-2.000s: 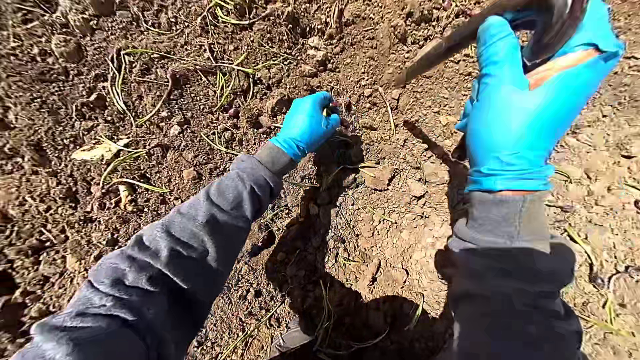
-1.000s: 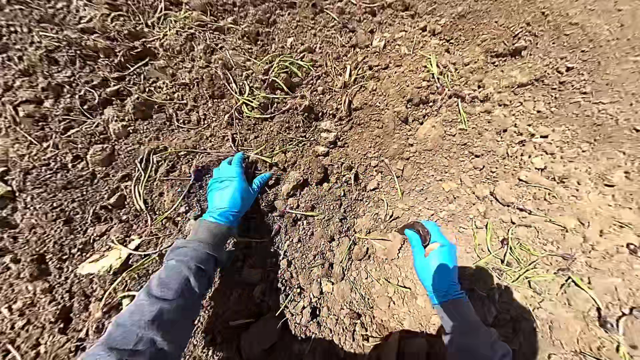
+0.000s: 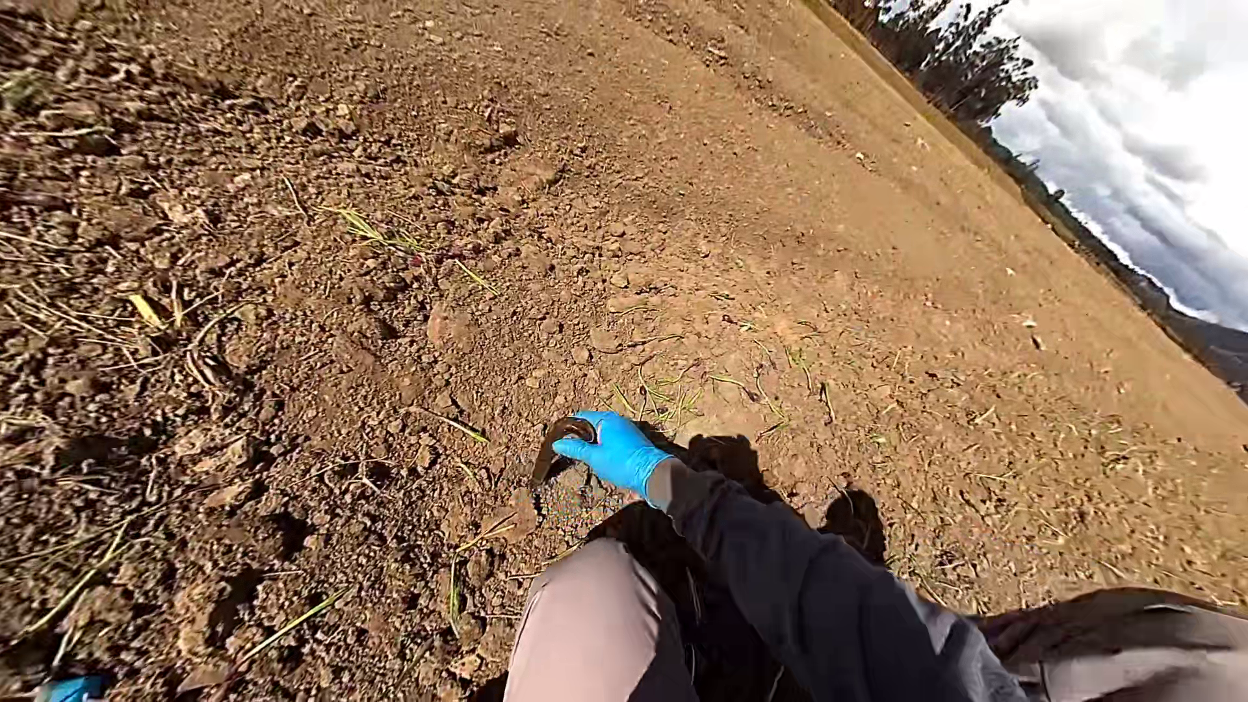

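My right hand [image 3: 616, 454], in a blue glove, is closed around the dark end of a hand tool [image 3: 558, 447] low over the soil, left of my forearm. The tool's head is not clear to see. Only a small blue patch of my left hand's glove [image 3: 74, 688] shows at the bottom left edge, so its fingers and anything in them are hidden. Thin green plant stems [image 3: 673, 395] lie on the ground just beyond my right hand.
Clumpy brown soil [image 3: 322, 409] with loose stems spreads on the left. Smoother bare ground [image 3: 877, 214] slopes off to the right, toward dark trees [image 3: 960, 58] and cloudy sky. My bent knee [image 3: 600, 624] is at the bottom centre, near my right forearm.
The view has swung up and right, bringing in the field's edge and sky. My left hand, earlier over the soil with fingers visible, is now almost out of view. My right hand still holds the tool.
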